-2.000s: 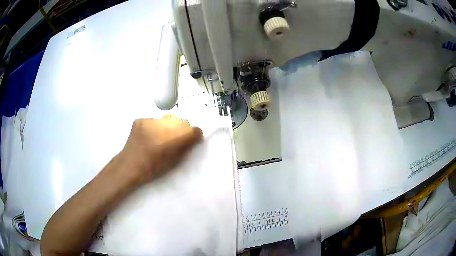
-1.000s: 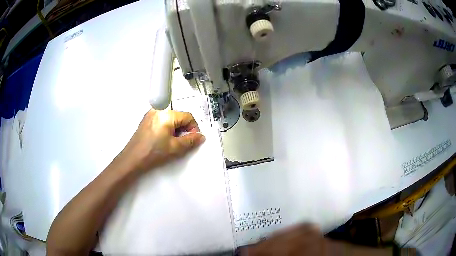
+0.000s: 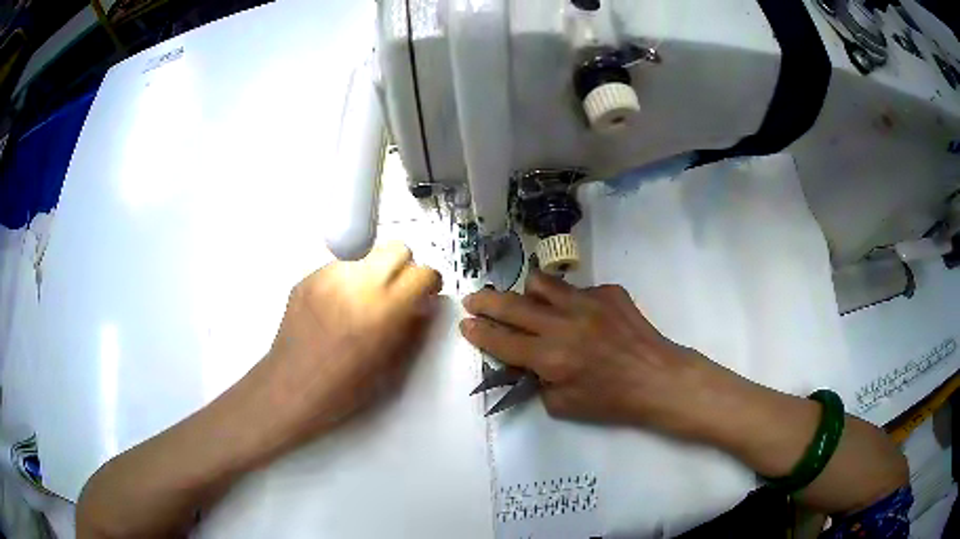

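A white fabric panel (image 3: 421,463) lies under the presser foot (image 3: 471,251) and runs down towards me, its right edge a faint line. My left hand (image 3: 363,311) is curled on the panel left of the foot, slightly blurred, with its fingertips pinching the cloth. My right hand (image 3: 574,342) rests right of the seam line, index and middle fingers stretched to the cloth edge just below the foot. Thread snips (image 3: 508,390) are held in its palm, dark blades pointing left and apart. The needle tip cannot be made out.
The machine head (image 3: 674,95) stands above, with a white rounded bar (image 3: 358,168) left of the needle and a tension dial (image 3: 558,251) beside my right fingers. Another white panel (image 3: 705,274) lies on the right. Blue cloth (image 3: 37,158) hangs at the far left.
My right hand has come up from the bottom edge to the presser foot, snips in it. My left hand stays left of the foot, its fingers now more closed. The view has shifted slightly.
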